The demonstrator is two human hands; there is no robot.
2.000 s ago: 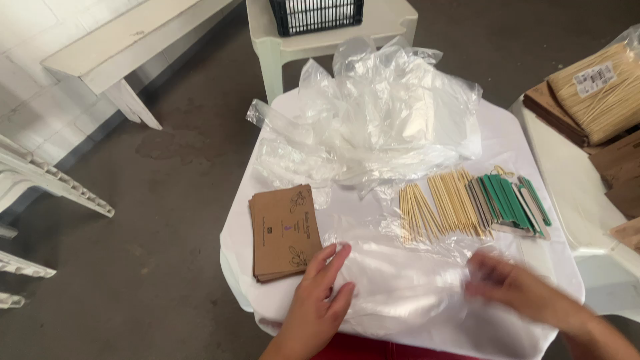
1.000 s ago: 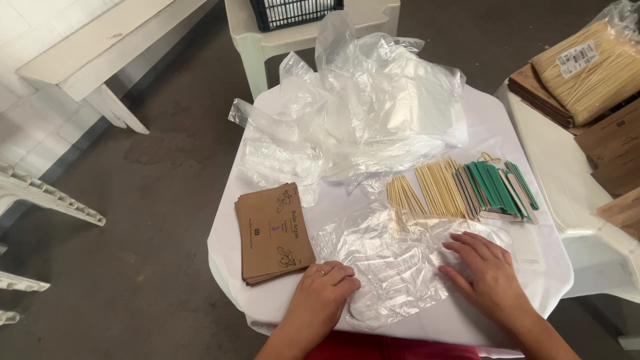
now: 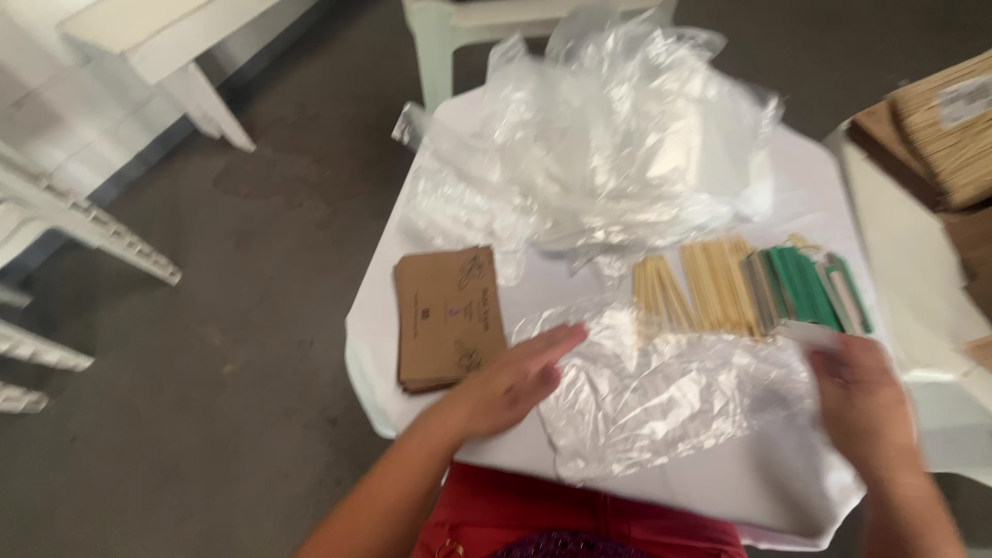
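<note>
A clear plastic bag point(image 3: 659, 403) lies flat and crinkled on the white-covered table point(image 3: 705, 484). Over its left edge is my left hand point(image 3: 515, 384), fingers extended, with nothing seen in it. My right hand point(image 3: 860, 395), blurred, is at the bag's right side with a small white piece point(image 3: 810, 335) at its fingertips; what it is cannot be told. A stack of printed brown paper cards or envelopes point(image 3: 449, 318) lies left of the bag. Beyond the bag are wooden sticks point(image 3: 717, 287) and green and grey narrow packets point(image 3: 802, 287), side by side.
A heap of clear plastic bags point(image 3: 620, 147) covers the table's far part. To the right, a white surface point(image 3: 899, 256) holds a pack of wooden sticks point(image 3: 949, 128) and brown cardboard. A white bench point(image 3: 167, 46) and white plastic chairs point(image 3: 85, 225) stand left.
My left hand has lifted from beside the brown stack and its fingers have extended. My right hand has moved right, and a small white piece now shows at its fingertips.
</note>
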